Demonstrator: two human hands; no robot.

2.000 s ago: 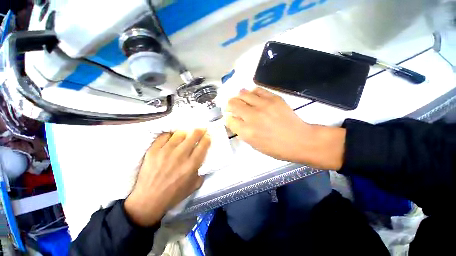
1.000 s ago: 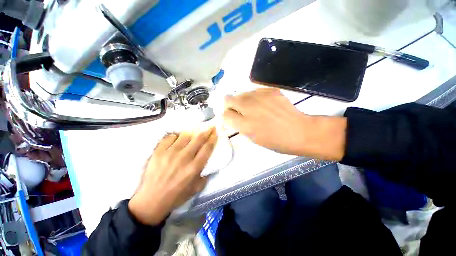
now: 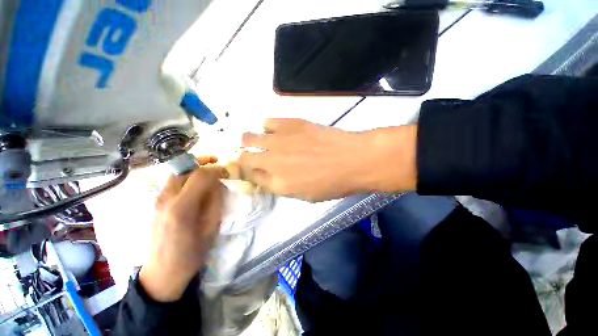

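White and cream cloth [image 3: 237, 223] lies bunched at the machine table's front and hangs over its edge toward my lap. My left hand [image 3: 190, 220] is beside the round metal tension discs [image 3: 169, 143], its fingers curled on the cloth. My right hand [image 3: 295, 157] pinches the cloth with its fingertips, close to the left fingertips. The sewing machine head [image 3: 79, 79], white with a blue stripe, stands at the upper left. The needle and presser foot are not clearly visible; that area is overexposed.
A black smartphone [image 3: 354, 56] lies right of the machine, with a pen [image 3: 485, 5] above it. A blue tab [image 3: 198, 107] is beside the head. A grey measuring strip [image 3: 315, 230] runs along the front edge. A blue basket [image 3: 290, 273] is below.
The view has shifted, so machine and phone appear further left. My left hand has gone from lying flat to curled fingers near the tension discs. The cloth now looks bunched between both hands.
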